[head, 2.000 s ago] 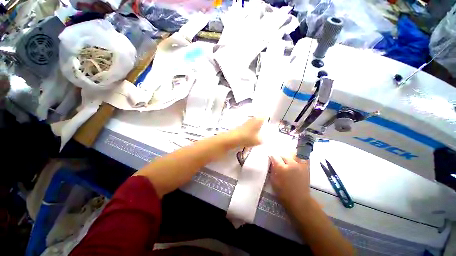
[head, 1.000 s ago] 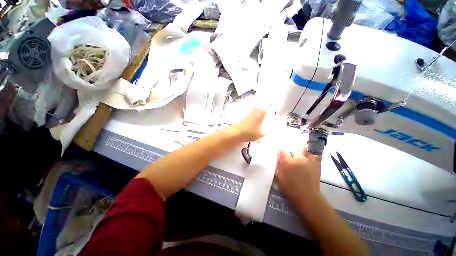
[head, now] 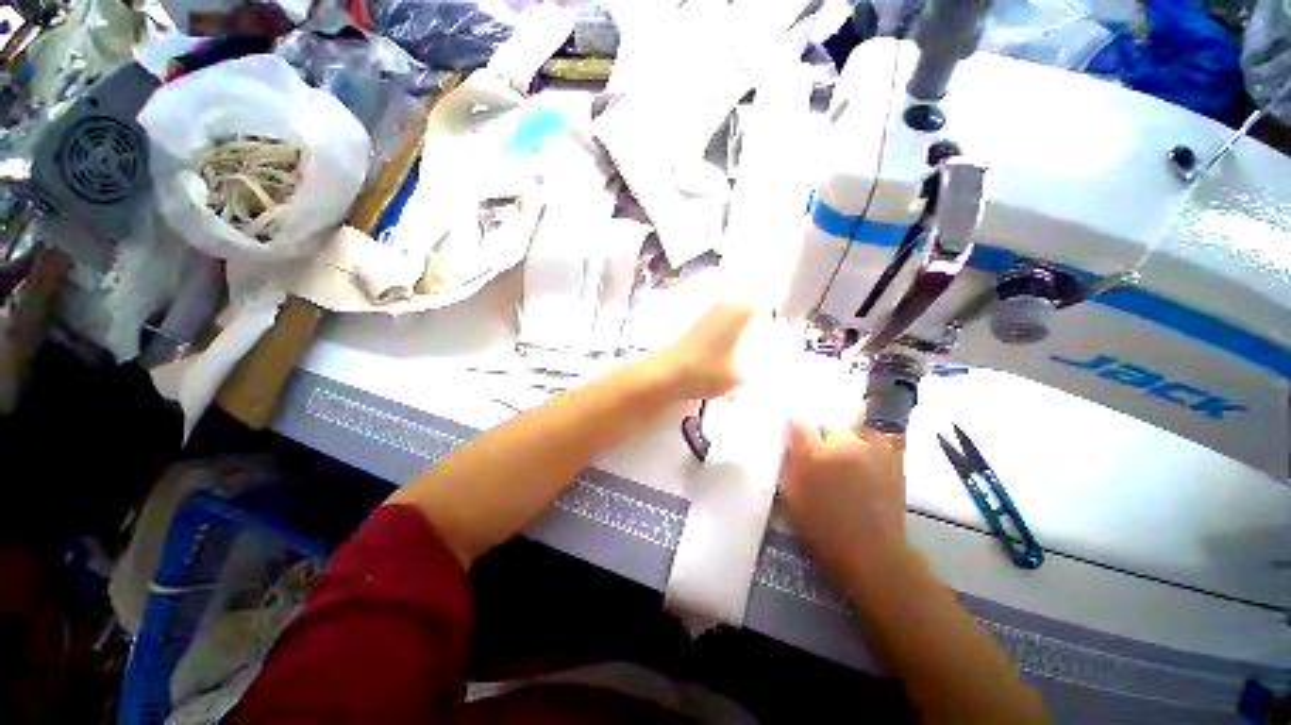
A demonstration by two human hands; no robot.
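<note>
An off-white fabric strip [head: 719, 545] runs from the needle area of the white sewing machine [head: 1133, 333] over the table's front edge, its end hanging down. My left hand [head: 715, 351] lies on the strip's left side, close to the presser foot [head: 828, 337]; glare washes out its fingertips. My right hand [head: 845, 489] is on the strip's right side, just below the foot, fingers bent and pressed to the cloth. Both hands hold the strip against the table. The needle itself cannot be made out.
Dark teal thread snips [head: 991, 496] lie right of my right hand. Cut cream pieces [head: 581, 290] are heaped left of the needle. Farther left are a plastic bag of narrow strips [head: 252, 184] and a wooden strip [head: 269, 361]. A blue crate [head: 177, 602] stands below left.
The view has shifted, so the machine appears closer and higher than two seconds ago. Both hands keep nearly the same place on the strip, with only slight movement.
</note>
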